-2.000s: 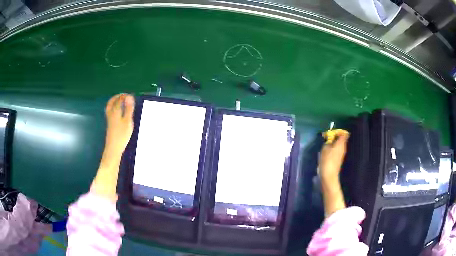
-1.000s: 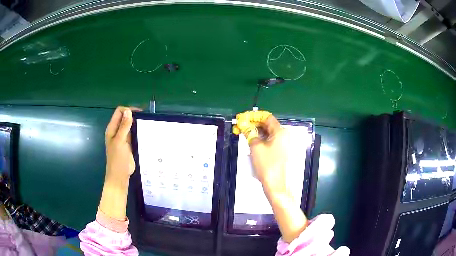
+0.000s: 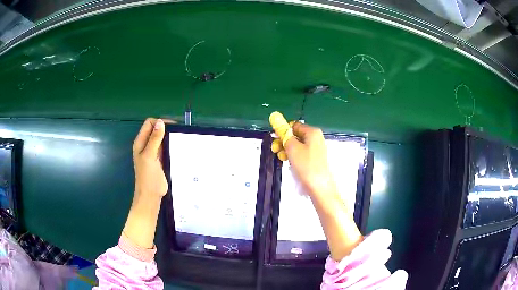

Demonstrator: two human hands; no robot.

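Two lit tablets lie side by side in a black tray (image 3: 260, 277). The left tablet (image 3: 216, 187) shows a white screen with faint icons and a handwritten mark below; the right tablet (image 3: 341, 192) shows white, partly covered by my arm. My left hand (image 3: 150, 158) grips the left tablet's left edge near its top corner, fingertips partly hidden. My right hand (image 3: 304, 150), with yellow finger cots, is at the right tablet's top-left corner; what it grips is unclear. A plug (image 3: 188, 116) with a thin lead stands at the left tablet's top edge. Another lead runs behind my right hand.
Small black pieces lie at the leads' far ends, left (image 3: 207, 76) and right (image 3: 318, 89), on the green bench (image 3: 272, 51) with chalk-like circles. Tall stacked black trays (image 3: 434, 192) stand at right, with tablets beyond. Another tablet (image 3: 8, 175) and pink clothing show at left.
My right hand has moved left from beside the stack to the right tablet's corner. My left hand has stayed at the left tablet. Faint icons have appeared on its screen, and the leads have shifted.
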